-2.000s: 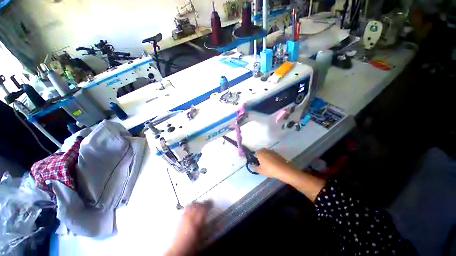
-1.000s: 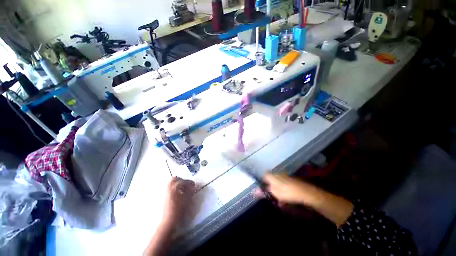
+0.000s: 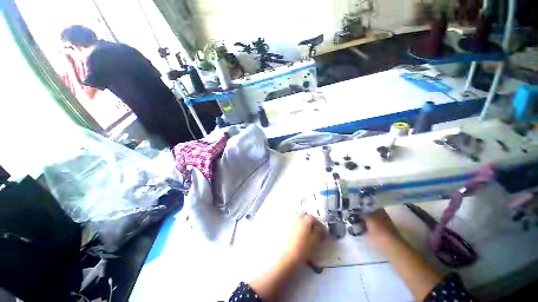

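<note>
The white sewing machine head [image 3: 407, 168] stands at the right, with its needle and presser foot area [image 3: 345, 221] at its left end. My left hand [image 3: 308, 233] is on the table just left of the needle area, fingertips close to it. My right hand [image 3: 380, 224] is just right of the needle, partly behind the machine's end. Both are blurred, and I cannot tell if they hold anything. A small dark item [image 3: 315, 267] lies below my left hand. Black-handled scissors [image 3: 453, 248] lie under the machine arm beside the hanging pink fabric tie [image 3: 451, 212].
A grey garment [image 3: 245, 177] with red checked cloth [image 3: 199, 159] is heaped left of the machine. Clear plastic [image 3: 106, 183] and dark cloth are at the far left. A person in dark clothes [image 3: 133, 79] leans by the window. Another machine [image 3: 277, 82] stands behind.
The view has swung left, bringing the person and window in. My right hand has let go of the scissors, now under the arm, and moved to the needle area. My left hand is nearer the needle.
</note>
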